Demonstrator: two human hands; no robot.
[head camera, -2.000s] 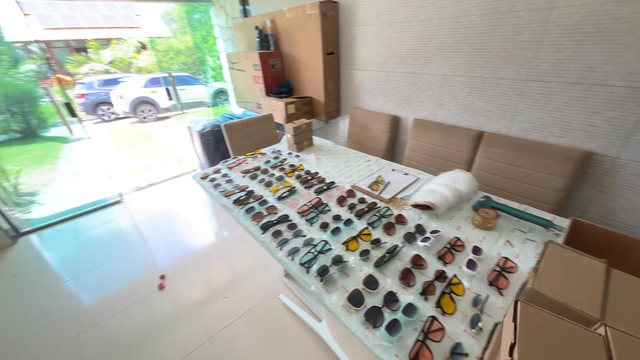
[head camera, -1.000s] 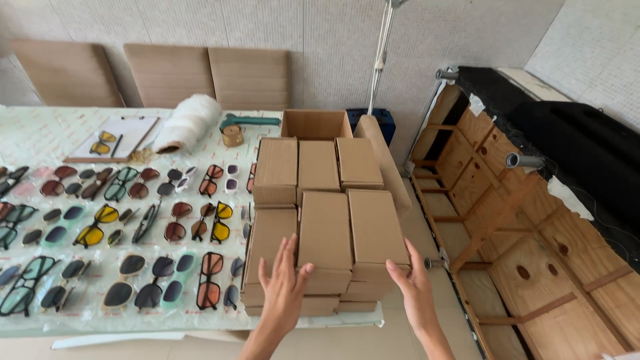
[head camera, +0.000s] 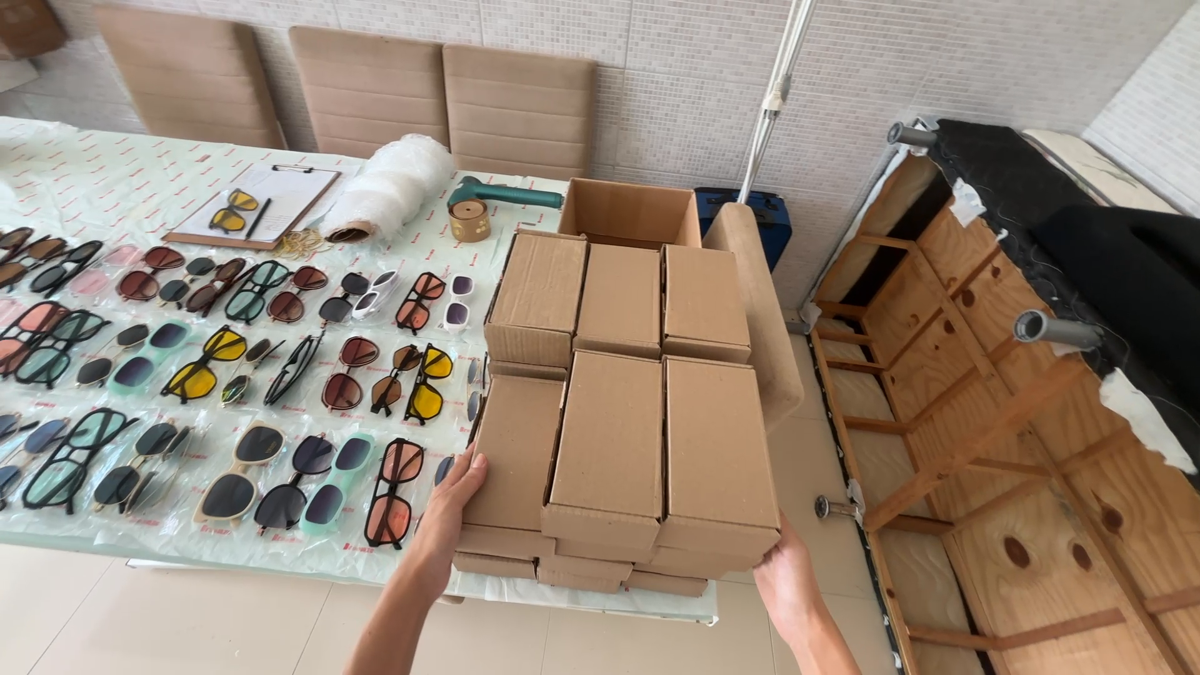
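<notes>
Stacked small brown cardboard boxes stand at the table's right end, two rows showing on top. My left hand lies against the left side of the front row, fingers on the left box. At the opposite side, my right hand touches the lower front corner of the right box, its fingers partly hidden behind it. The two hands press the front boxes from either side. Left of the stack, several rows of sunglasses in clear plastic cover the table.
Behind the stack is an open carton. A tape dispenser, tape roll, bubble wrap roll and clipboard lie further back. Chairs line the wall. An upturned sofa with a wooden frame stands at right.
The view has swung right to the boxes since the first frame. My hands, raised with spread fingers at the front boxes one second ago, now rest lower against their two sides.
</notes>
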